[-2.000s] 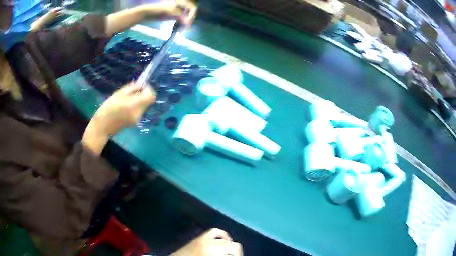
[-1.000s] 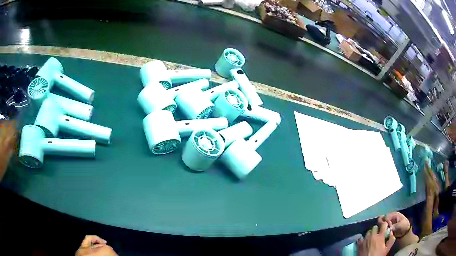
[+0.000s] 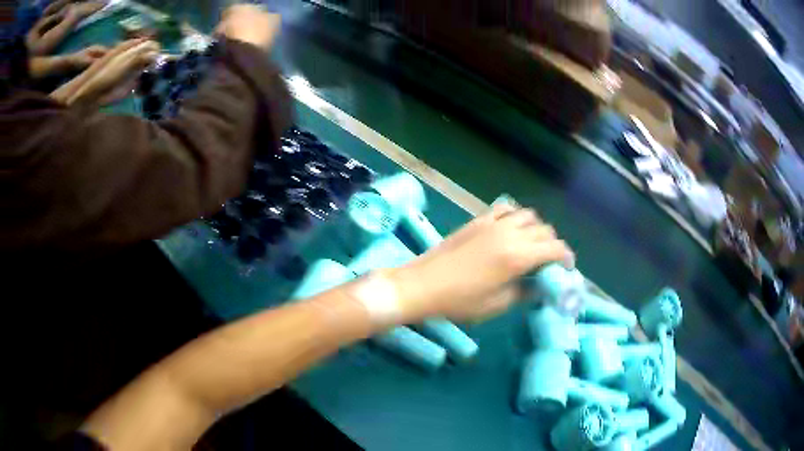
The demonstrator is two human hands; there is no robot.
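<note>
My left hand (image 3: 498, 260) reaches in from the lower left over the green bench top (image 3: 485, 401), blurred, with a pale band at the wrist. Its fingers are curled around a turquoise hair dryer (image 3: 503, 203); only a small part shows beyond the knuckles and the grip is mostly hidden. Right of the hand lies a pile of turquoise hair dryers (image 3: 543, 380), some with spoked round faces showing. Several more hair dryers (image 3: 414, 345) lie behind and under my forearm, partly covered. My right hand is out of the picture.
A neighbour's brown sleeve (image 3: 198, 163) reaches across at left, near rows of black round caps (image 3: 291, 189) under shiny film. Other hands (image 3: 110, 70) are at the upper left. The conveyor belt (image 3: 494, 141) runs beyond the pale edge strip (image 3: 405, 158). A white sheet (image 3: 705, 438) shows at lower right.
The view has swung back left. My left arm now extends across the bench, with its hand beside the right pile. The neighbour's brown-sleeved arm now reaches over the black caps.
</note>
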